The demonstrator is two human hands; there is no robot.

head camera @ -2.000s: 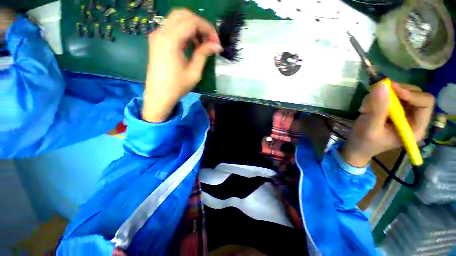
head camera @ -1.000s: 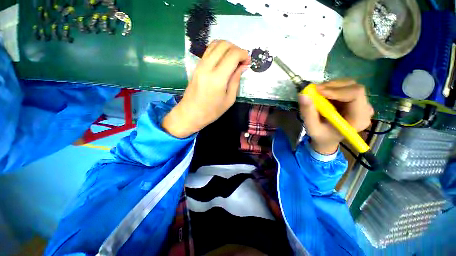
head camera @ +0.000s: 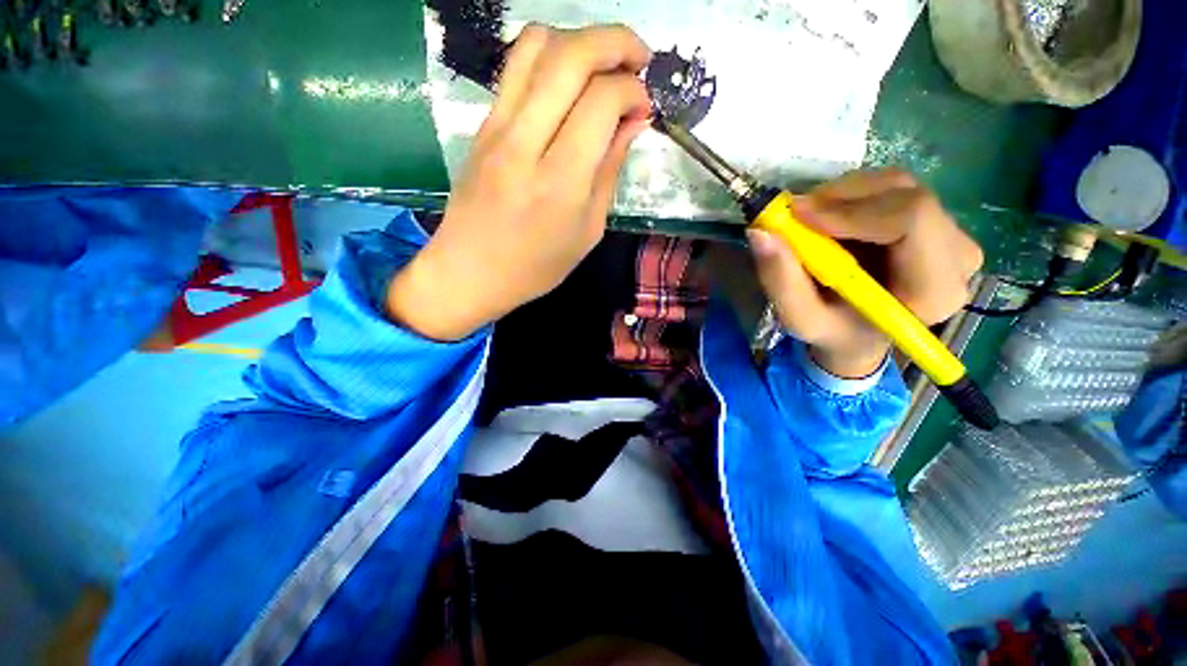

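Observation:
A small round circuit board [head camera: 685, 89], dark with silver pads, lies on the white sheet [head camera: 807, 98]. My left hand [head camera: 547, 163] is at its left edge, thumb and fingertips pinched together; what they pinch is too small to make out. My right hand [head camera: 875, 267] holds the yellow soldering iron [head camera: 866, 289] like a pen. The iron's metal tip is at the board's lower left edge, beside my left fingertips. A dark bristly heap of short black pieces [head camera: 471, 37] lies at the sheet's left edge, partly behind my left hand.
A thick beige ring [head camera: 970, 52] with silvery shreds stands at the upper right, beside a blue box [head camera: 1067, 143] with a pale disc. Stacked clear trays [head camera: 1022, 501] are at lower right. Small assemblies [head camera: 52, 33] lie at far upper left. A person's blue sleeve [head camera: 91, 293] is at left.
My left hand has come from the black heap to the board's left edge. The iron has moved left and down onto the board's edge beside my fingertips. The view has shifted.

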